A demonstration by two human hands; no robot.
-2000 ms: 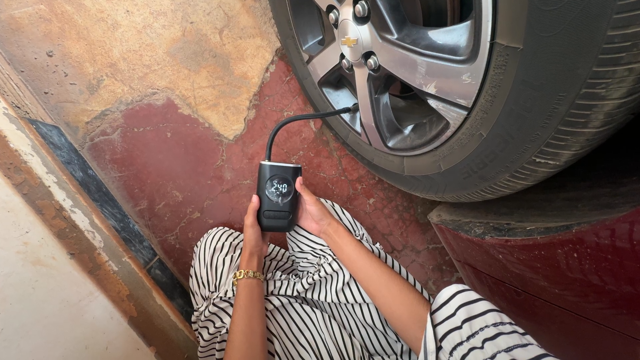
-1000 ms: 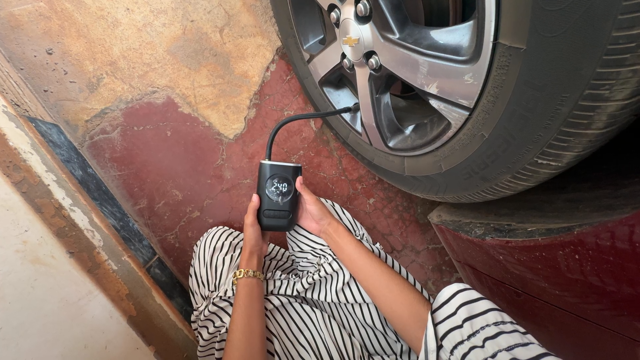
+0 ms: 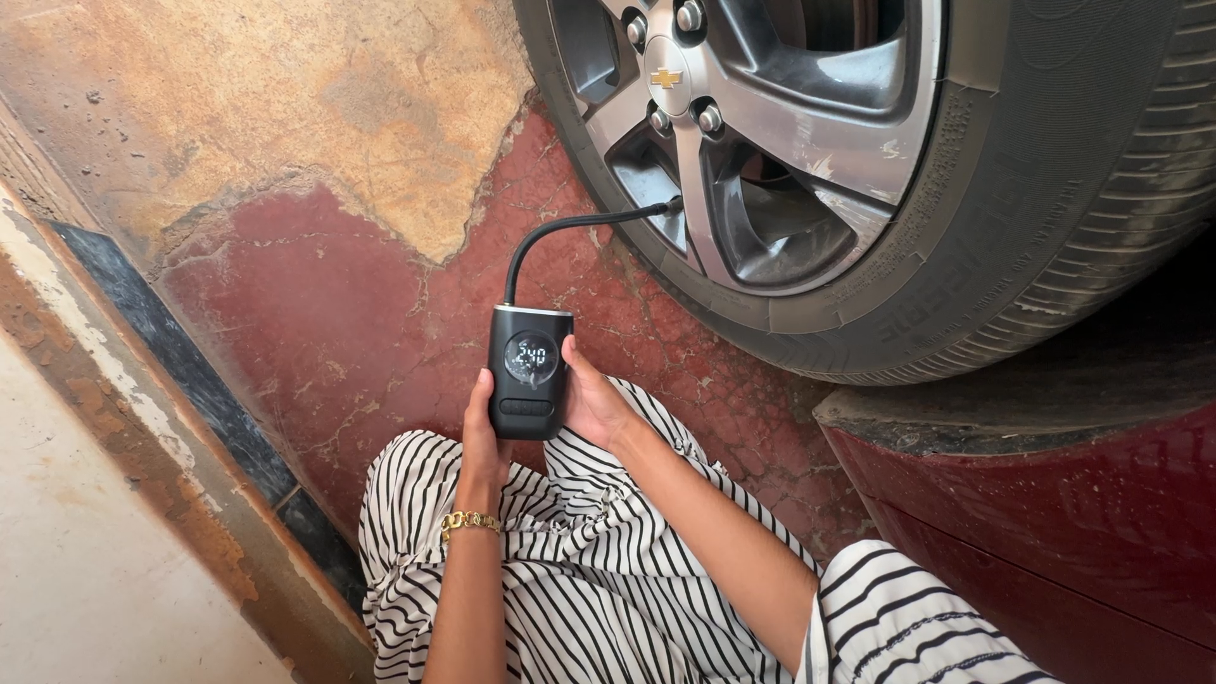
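A black portable tyre inflator (image 3: pixel 525 394) with a lit round display is held upright between both hands above my lap. My left hand (image 3: pixel 484 432) grips its left side, thumb along the edge. On its right side is my right hand (image 3: pixel 597 399), thumb near the display. From the inflator's top a black air hose (image 3: pixel 560 224) curves up and right to the alloy wheel (image 3: pixel 703 152), where its end sits between the spokes; the valve itself cannot be made out. The car tyre (image 3: pixel 1026 180) surrounds the wheel.
At right, below the tyre, is the dark red car body panel (image 3: pixel 1045 503). A worn wall base with peeling paint (image 3: pixel 161 446) and a dark tile strip (image 3: pixel 171 332) runs down the left. Cracked red floor (image 3: pixel 313 285) lies beneath, with a patch of bare tan concrete (image 3: pixel 332 104).
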